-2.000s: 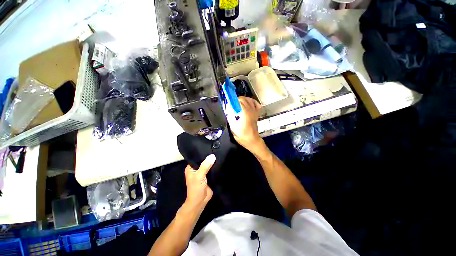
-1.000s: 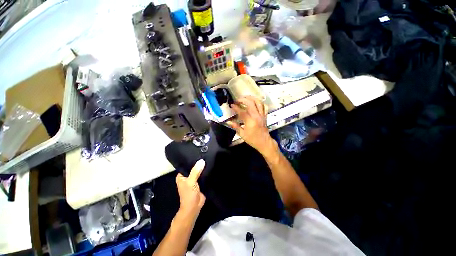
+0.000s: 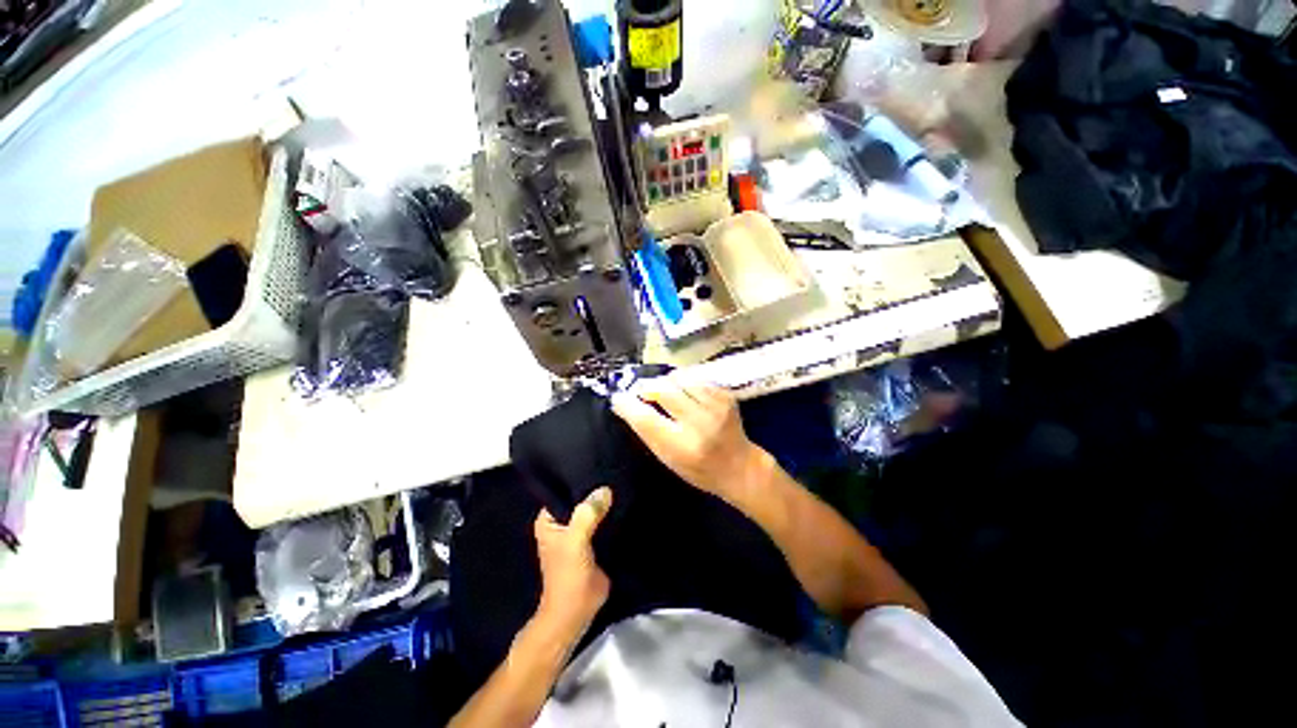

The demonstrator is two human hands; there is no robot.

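Observation:
The black garment (image 3: 562, 448) lies over my lap, its edge at the front end of the button sewing machine (image 3: 548, 199). My left hand (image 3: 572, 552) grips the cloth, thumb on top, a little below the machine head. My right hand (image 3: 693, 431) is at the button clamp (image 3: 609, 380), fingertips together beside it. Whether a button is between these fingertips cannot be seen. The cream button tray (image 3: 754, 270) is right of the head, with dark buttons (image 3: 691, 270) in its left compartment.
A blue-handled tool (image 3: 657, 282) stands between head and tray. The control panel (image 3: 686, 161) and a black bottle (image 3: 653, 50) are behind. Bagged black parts (image 3: 373, 277) and a white basket (image 3: 273, 292) are left. Black garments (image 3: 1138, 142) lie far right.
My right hand has moved from the button tray left to the clamp, its fingers closing together. My left hand still holds the cloth, which has drawn slightly down from the clamp. The view has shifted.

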